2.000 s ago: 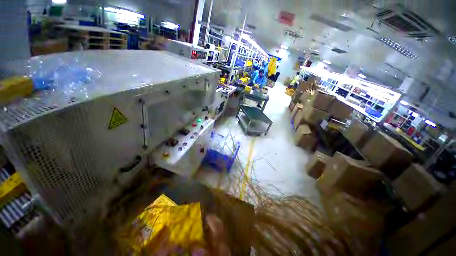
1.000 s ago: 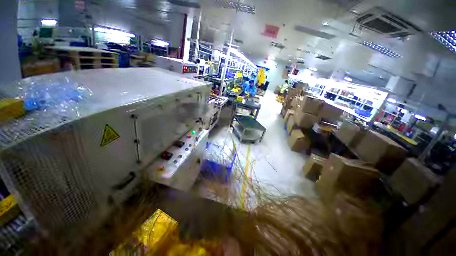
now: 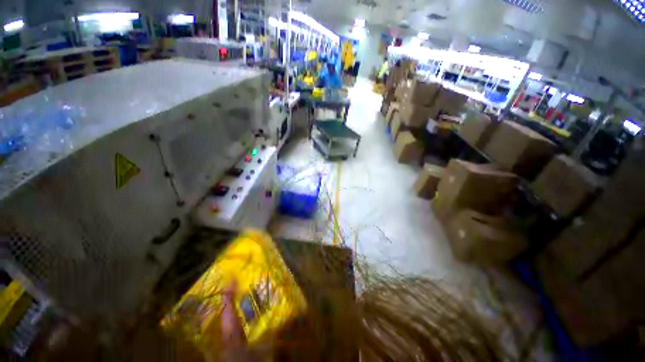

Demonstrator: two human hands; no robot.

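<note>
Yellow boxes (image 3: 247,283) lie low and left of centre, over a dark brown surface (image 3: 327,283). They are blurred and partly covered by hanging hair strands, so their number is unclear. A blurred, skin-coloured finger or part of a hand (image 3: 230,325) shows in front of the boxes at the bottom. I cannot tell whether it belongs to my left hand or my right hand, or whether it grips a box. The rest of my hands is hidden or blurred.
The pale shrink tunnel (image 3: 78,162) fills the left, with clear film (image 3: 42,124) on top. Another yellow box (image 3: 10,300) is at lower left. A blue bin (image 3: 298,202) and green-topped trolley (image 3: 335,130) stand ahead. Brown cartons (image 3: 481,185) line the right. A person in blue (image 3: 329,76) is far off.
My view has tilted down and shifted. The yellow boxes show higher and more fully in the picture, with the dark surface around them more visible. No clear grasp or release shows.
</note>
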